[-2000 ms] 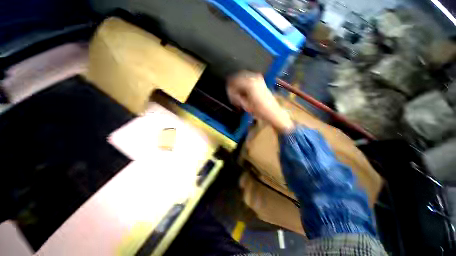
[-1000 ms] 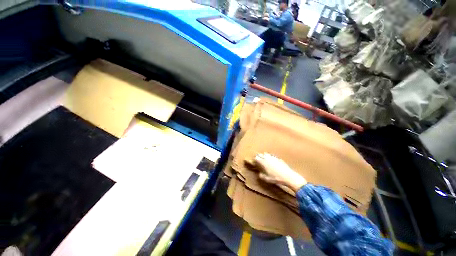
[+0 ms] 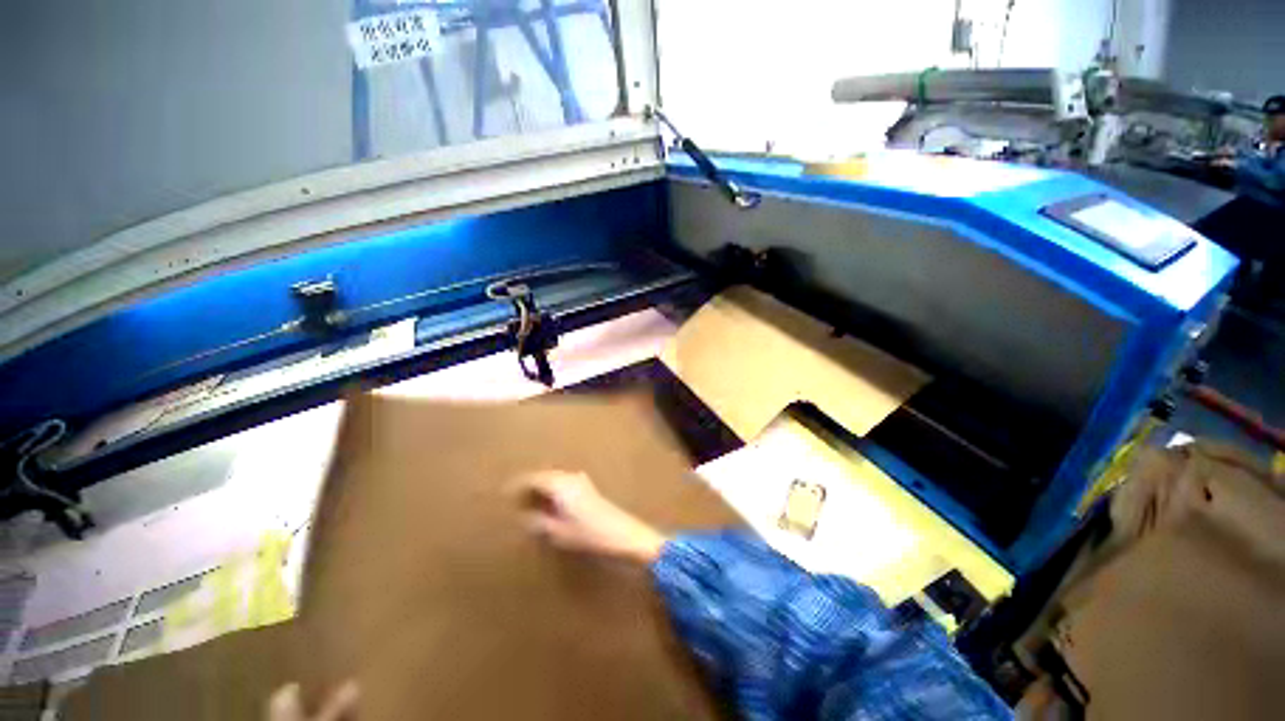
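A brown panel (image 3: 479, 493) lies over the middle of the bed, its far edge near the gantry beam. My right hand (image 3: 578, 516) is on the panel's upper face with its fingers curled; whether it pinches the sheet cannot be told. My left hand (image 3: 317, 703) shows only as fingertips at the panel's near part, cut off by the bottom edge; its hold is unclear. The laser head (image 3: 533, 345) hangs on the gantry beam beyond the panel's far edge.
A yellowish-tan sheet (image 3: 775, 362) and a small weight block (image 3: 803, 506) lie right of the panel. The control panel (image 3: 1120, 228) is on the blue housing. Brown panels (image 3: 1184, 592) are piled outside at right. The raised lid (image 3: 423, 169) is above. Part of a person shows far right.
The view has swung left. My right hand has moved from the pile outside to the panel over the bed. My left hand's fingertips show at the bottom. A brown panel now covers much of the black window.
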